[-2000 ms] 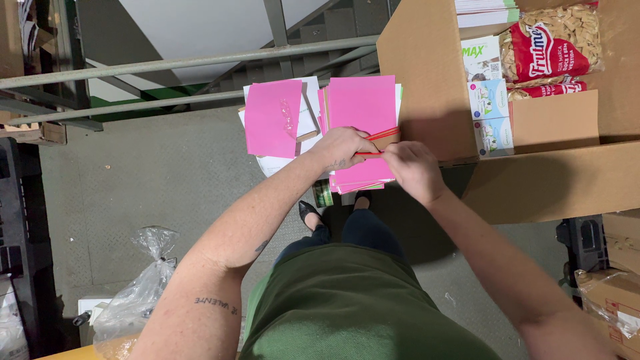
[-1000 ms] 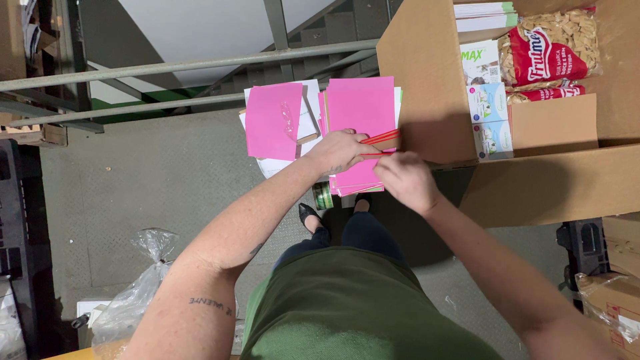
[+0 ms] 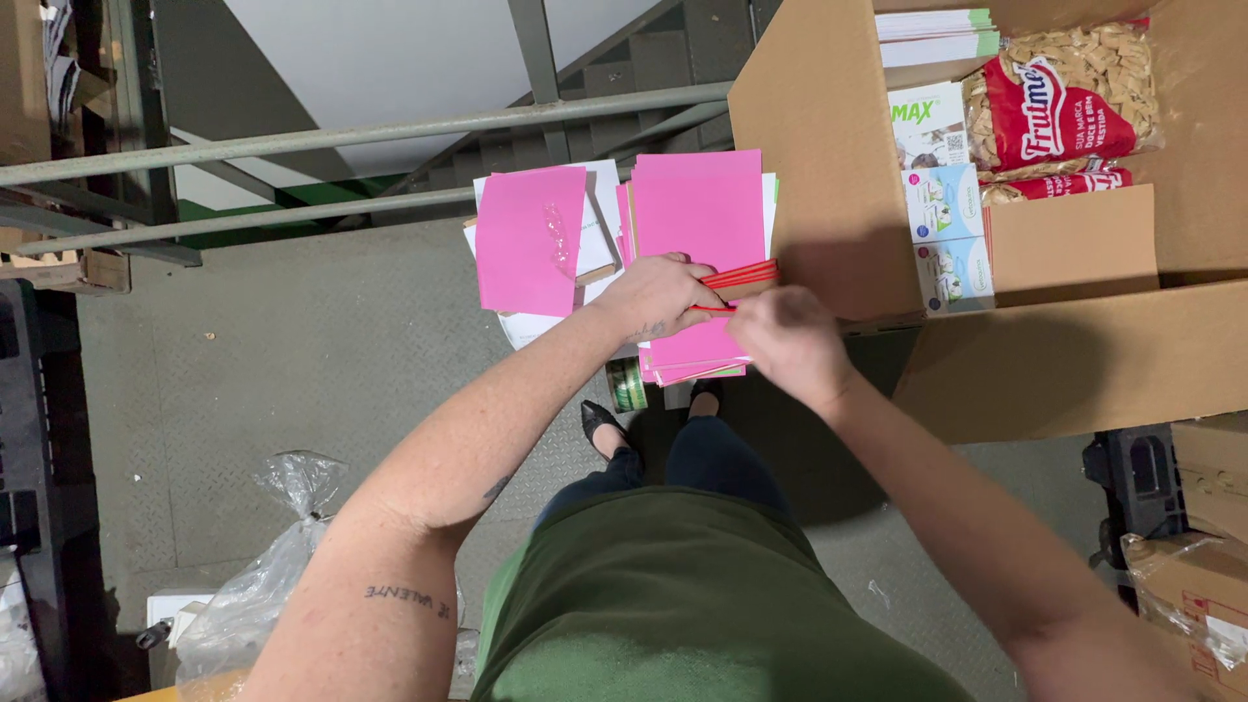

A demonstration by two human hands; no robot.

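Observation:
My left hand [image 3: 661,297] is closed on a small bundle of flat brown pieces with red edges [image 3: 743,280], held over a stack of bright pink sheets [image 3: 700,210]. My right hand [image 3: 792,343], blurred, is at the near right end of the bundle, its fingers bent around the end of a red strip; what exactly it grips cannot be made out. Left of the stack, another pink sheet [image 3: 526,244] lies on white papers [image 3: 602,185], with a crumpled clear piece of plastic [image 3: 557,237] on it. A green-labelled can [image 3: 627,385] shows beneath the stack.
A large open cardboard box [image 3: 829,185] at right holds red-and-clear bags of wrapped sweets [image 3: 1072,97], small blue-white boxes [image 3: 946,205] and white booklets. Metal railings [image 3: 370,132] run behind the papers. A clear plastic bag [image 3: 263,575] stands at lower left, near a black pallet [image 3: 44,468].
The right hand has shifted slightly around the near right end of the bundle. The left hand keeps its hold, and the pink stacks lie as before.

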